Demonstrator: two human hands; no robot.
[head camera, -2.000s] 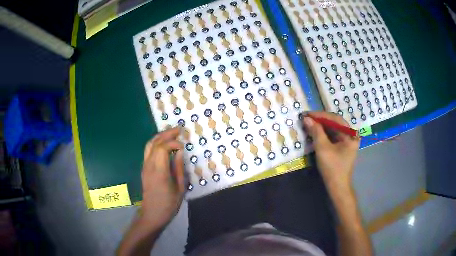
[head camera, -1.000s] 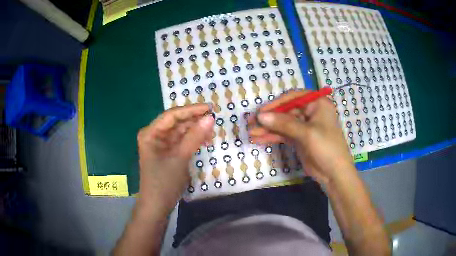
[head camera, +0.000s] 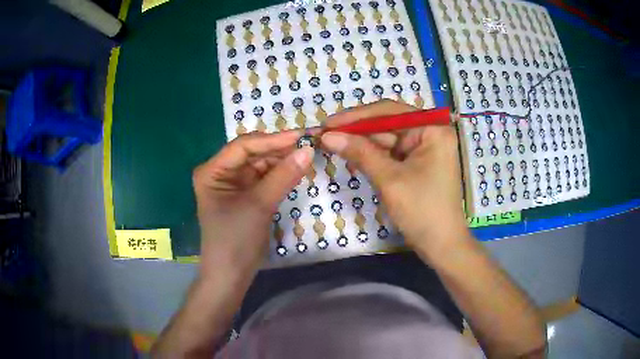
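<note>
My left hand (head camera: 242, 175) pinches a small round disc (head camera: 306, 143), dark with a silver ring, between thumb and fingertips above the left tray (head camera: 226, 84). My right hand (head camera: 410, 165) grips the red test probe (head camera: 393, 123), its front end at the disc's right side. Whether the tip touches the disc is hard to tell. A thin dark and red lead (head camera: 502, 114) trails from the probe's rear over the right tray (head camera: 469, 168). Rows of discs and tan tabs sit in the left tray, partly hidden by my hands.
Both trays lie on the green mat (head camera: 165, 126). Blue tape (head camera: 424, 35) runs between them. A yellow label (head camera: 144, 244) is at the front left corner, a green label (head camera: 495, 218) at the right tray's front edge. A blue stool (head camera: 52, 119) stands on the left.
Both hands have come together over the left tray. My right hand moved left from the tray's right edge, and the probe now points at the disc in my left fingertips.
</note>
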